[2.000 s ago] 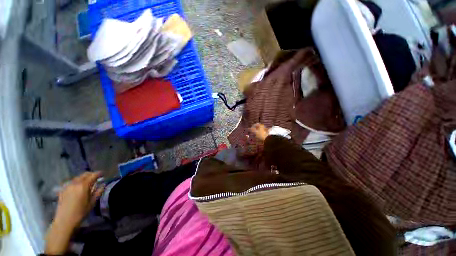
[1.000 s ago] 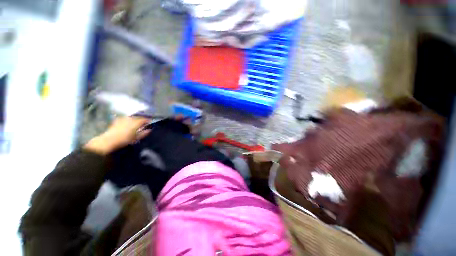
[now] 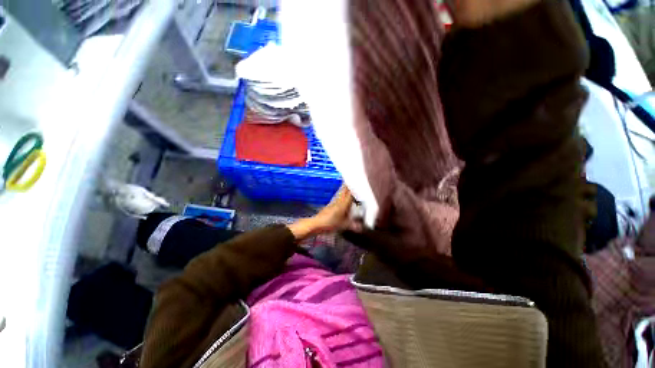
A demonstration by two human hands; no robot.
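Observation:
A reddish-brown checked garment piece [image 3: 402, 86] with a white part [image 3: 316, 79] along its left side hangs in front of me, blurred. My left hand [image 3: 327, 218] is at its lower end, with the fingers closed on its edge. My right hand [image 3: 488, 11] is raised at the top edge of the picture, partly cut off, beside the upper part of the garment. Its fingers are out of view, so its grip cannot be told.
A blue crate [image 3: 269, 180] on the floor holds a whitish fabric stack [image 3: 269, 97] and a red piece [image 3: 271, 144]. Snips with green and yellow handles [image 3: 25, 164] lie on the white table [image 3: 72, 165] at left. More checked cloth [image 3: 618, 287] is at right.
The checked garment piece has come up from low on the right to in front of me. My left hand has moved right onto its edge, and my right arm is raised.

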